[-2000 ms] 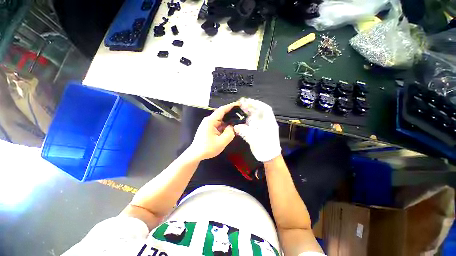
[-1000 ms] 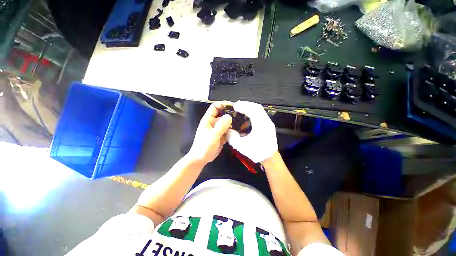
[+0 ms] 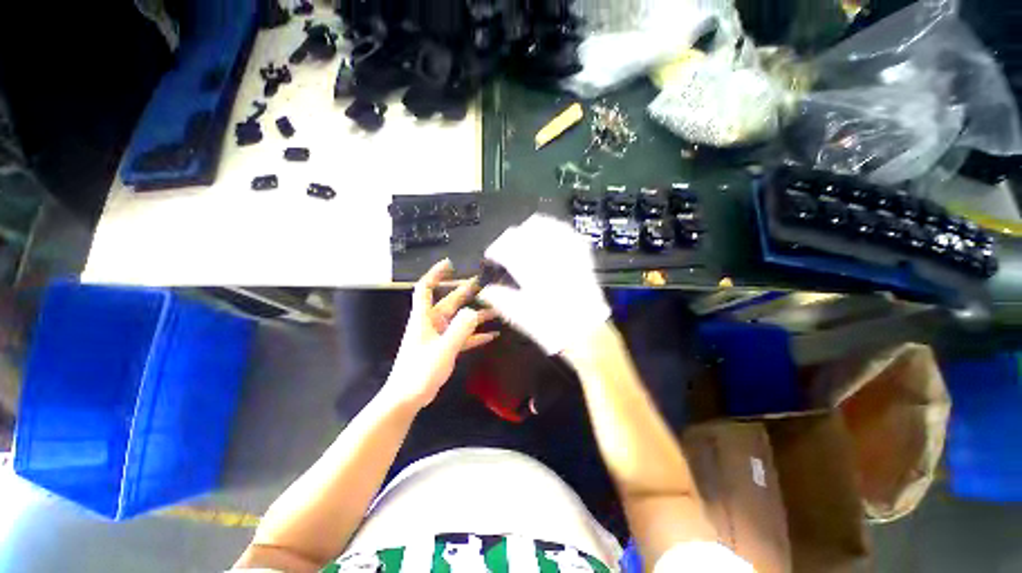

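Observation:
My right hand (image 3: 549, 285), in a white glove, holds a small black housing (image 3: 491, 275) at the front edge of the black mat strip (image 3: 516, 217). The glove hides most of the housing. My left hand (image 3: 435, 338), bare, is just left of it with fingers spread; its fingertips are close to the housing, and contact is unclear. Small dark inserts (image 3: 433, 219) lie in rows at the strip's left end. Glossy black subassemblies (image 3: 637, 219) stand in two rows at its right end.
Black housings (image 3: 409, 67) are heaped on the white sheet (image 3: 370, 157). A tan stick (image 3: 558, 125), metal pins (image 3: 612, 129) and a hardware bag (image 3: 717, 101) lie behind the strip. A filled blue tray (image 3: 829, 263) is right, another tray (image 3: 191, 106) far left. A blue bin (image 3: 135, 392) stands below.
The view has turned right, showing more of the filled tray. My left fingers have opened away from the housing, and my gloved hand has moved it up to the strip's front edge.

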